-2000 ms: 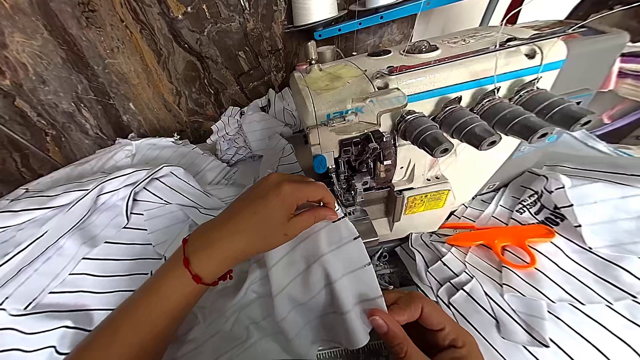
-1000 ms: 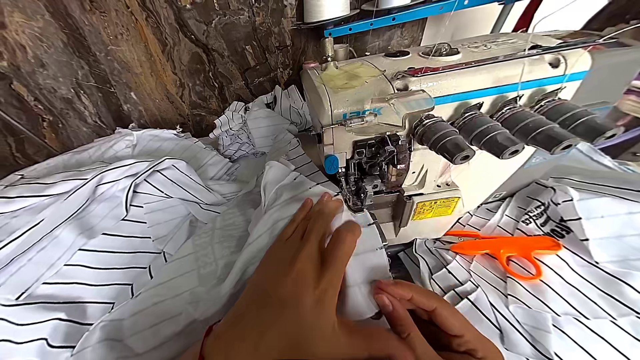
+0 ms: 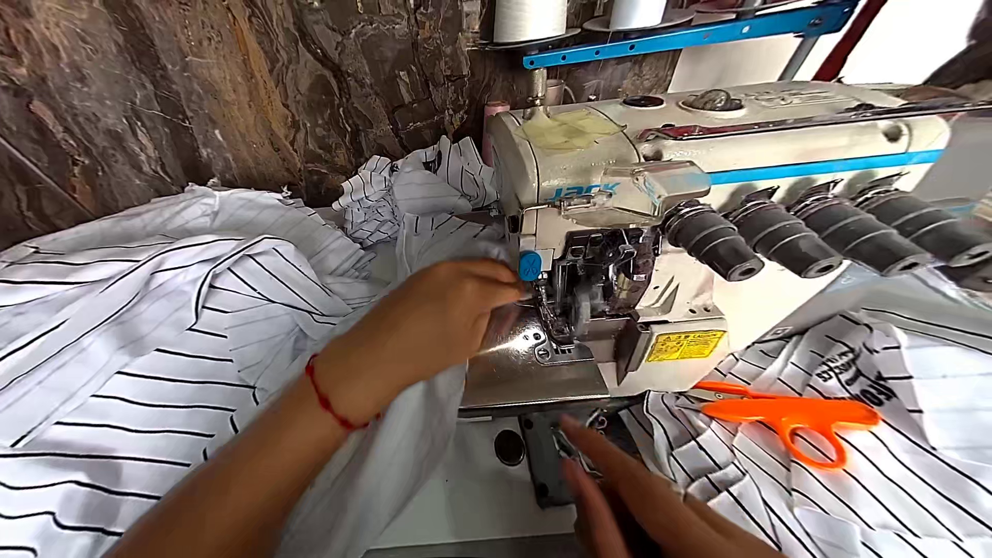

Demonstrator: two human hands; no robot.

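My left hand [image 3: 434, 318], a red cord bracelet at its wrist, pinches the white striped fabric [image 3: 403, 434] just left of the needle area of the Jack overlock sewing machine [image 3: 597, 302]. The fabric hangs from those fingers down past the left end of the metal needle plate [image 3: 535, 364], which lies bare. My right hand [image 3: 620, 488] is low in front of the machine, blurred, its thumb and forefinger apart with nothing between them. Orange-handled thread snips [image 3: 798, 415] rest on striped fabric to the right.
A heap of striped cloth [image 3: 147, 372] covers the left side, and a crumpled piece [image 3: 418, 186] lies behind the machine's left end. More striped cloth [image 3: 922, 480] is at the right. Thread cones [image 3: 531, 19] stand on a blue rack [image 3: 690, 39] above. A brown marbled wall [image 3: 194, 93] rises behind.
My left hand has moved up beside the needle area, and the fabric has come off the needle plate to the left. The fingers of my right hand have let go of the fabric edge.
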